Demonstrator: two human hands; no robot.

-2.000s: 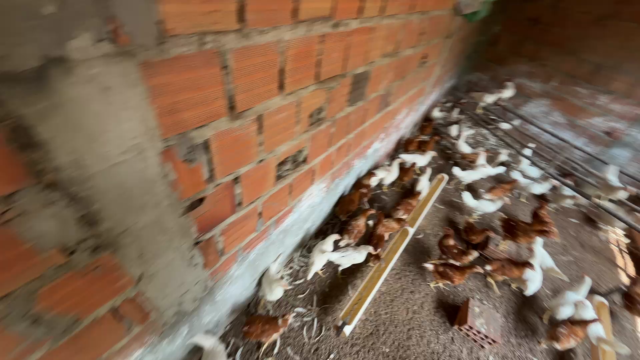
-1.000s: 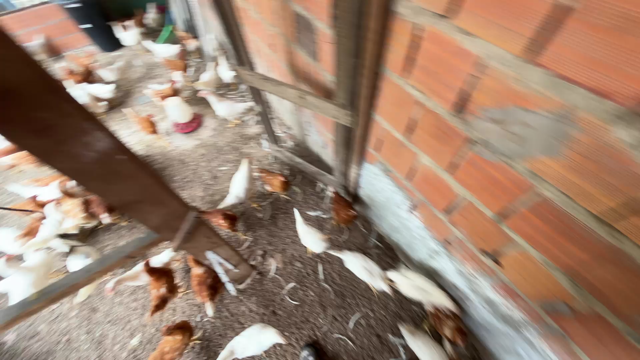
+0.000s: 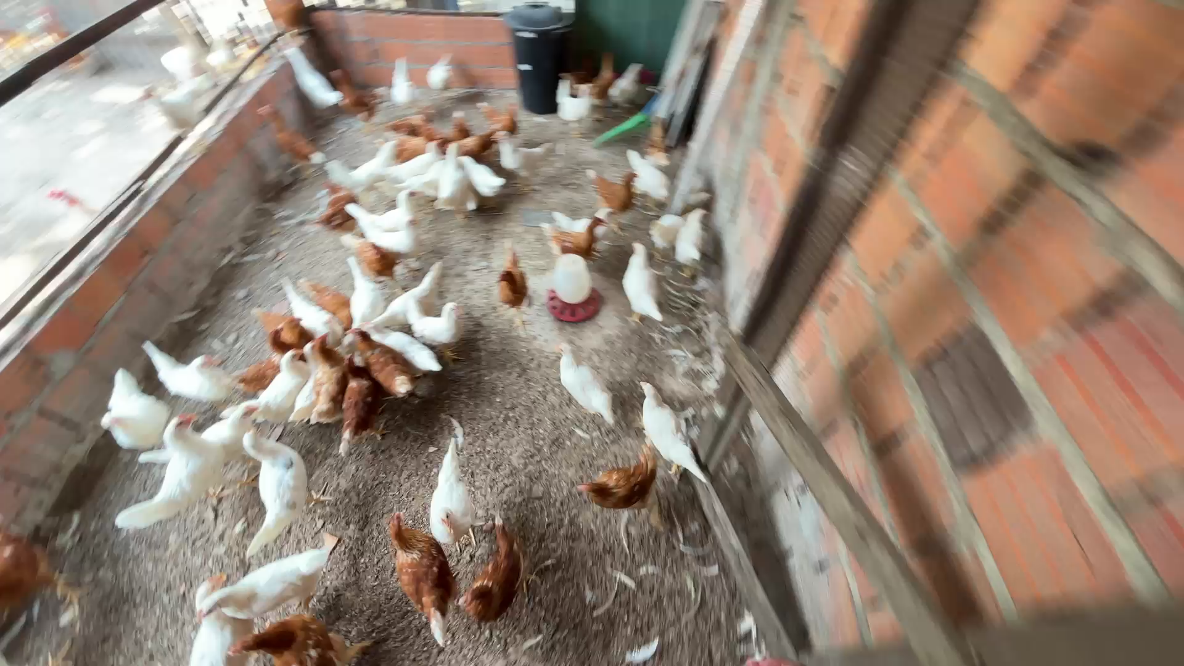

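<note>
Neither of my hands shows in the head view, so what they hold or touch is hidden. Many white and brown chickens stand about on a dirt floor. A poultry feeder or drinker (image 3: 573,289) with a white top and a red base rests on the dirt, right of the middle. Close in front are a brown chicken (image 3: 423,571), a white chicken (image 3: 450,499) and another brown chicken (image 3: 495,575). A denser group of birds gathers left of the middle, around a brown hen (image 3: 327,381).
A wooden frame post (image 3: 832,194) and rail (image 3: 832,490) stand along the brick wall (image 3: 1064,370) at right. A low brick wall (image 3: 157,231) runs along the left. A black lidded bin (image 3: 538,60), a green broom-like tool (image 3: 624,128) and leaning boards (image 3: 696,65) are at the back.
The view has swung widely from the wall and the long trough along it to the pen with the red-based feeder or drinker. Chickens have shifted about.
</note>
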